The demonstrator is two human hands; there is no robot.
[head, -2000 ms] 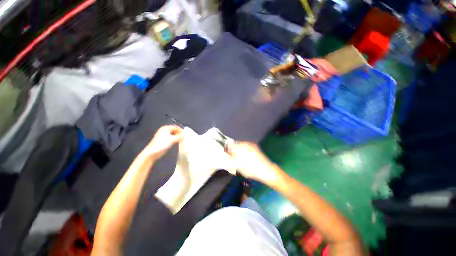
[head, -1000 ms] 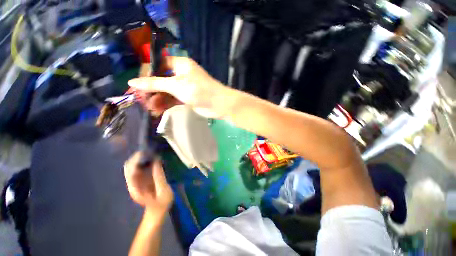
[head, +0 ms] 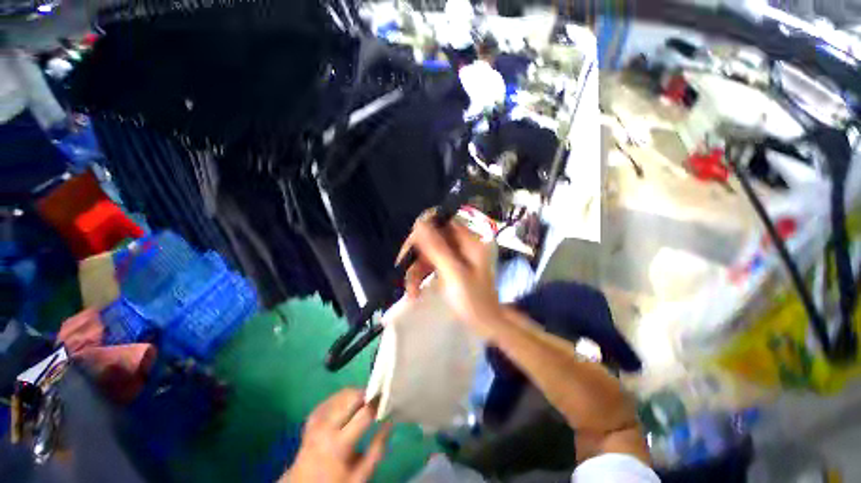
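A cream cloth (head: 430, 363) hangs below my right hand (head: 448, 259), over the green floor. My right hand is at its upper end, with the fingers closed around its top; blur hides the exact grip. My left hand (head: 340, 439) is low, beside the cloth's lower left edge, with bent fingers. Whether it grips the edge is unclear. A black curved bar, perhaps a hanger (head: 354, 347), shows left of the cloth and runs up toward my right hand.
Black garments (head: 274, 217) hang in a dense row ahead. A blue plastic crate (head: 184, 297) stands on the floor at left, near an orange-red container (head: 92, 219). The dark padded table (head: 90, 424) is at the lower left. Dark navy cloth (head: 576, 325) lies right of my right forearm.
The view has swung right, from the table to the hanging garments. The cream cloth now hangs between my hands. The black bar held upright between my hands is now lower and tilted.
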